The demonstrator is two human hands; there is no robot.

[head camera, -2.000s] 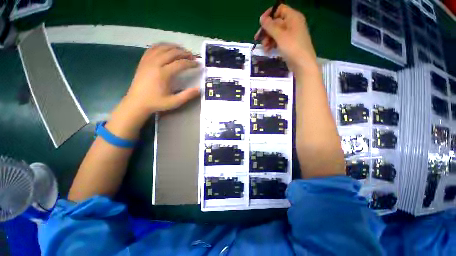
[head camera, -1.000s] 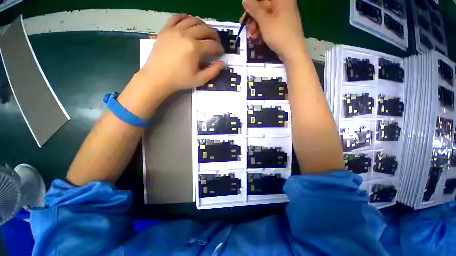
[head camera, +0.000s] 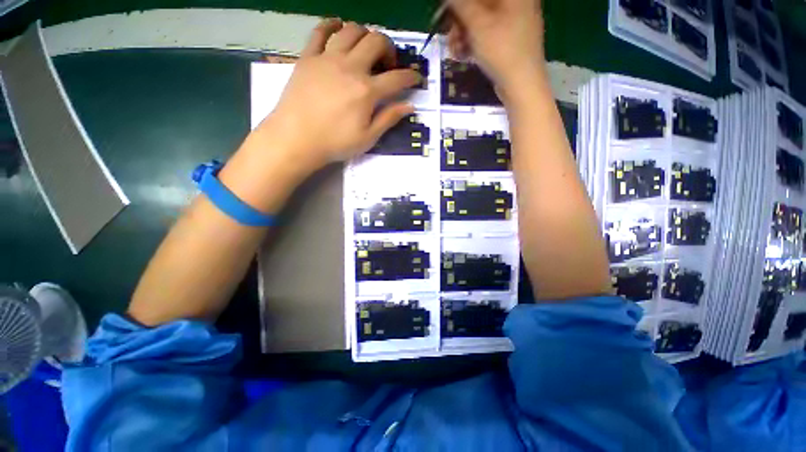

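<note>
A white tray [head camera: 389,177] with two columns of black circuit boards lies in front of me. My left hand [head camera: 340,97] is over its upper left corner, fingers apart, fingertips on the top left board [head camera: 414,66] and partly hiding it. The thumb lies over the board below [head camera: 408,137]. My right hand [head camera: 493,33] holds dark tweezers [head camera: 433,28], slightly blurred, tip pointing down at the top left board. A grey-brown liner sheet [head camera: 303,269] lies beside the tray's left edge, partly under my left hand and forearm. I cannot see any small piece at the tweezer tip.
A second liner sheet [head camera: 66,146] lies at far left, above a small white fan [head camera: 26,331]. Stacked white trays with boards [head camera: 596,168] stand at right, and another stack [head camera: 738,221] is beyond them. More trays [head camera: 663,40] lie at upper right. A pale strip [head camera: 177,33] crosses the green mat.
My left hand has moved right from the tray's left edge onto the top left board. The tweezers went down to that board, then lifted slightly. The view has shifted a little.
</note>
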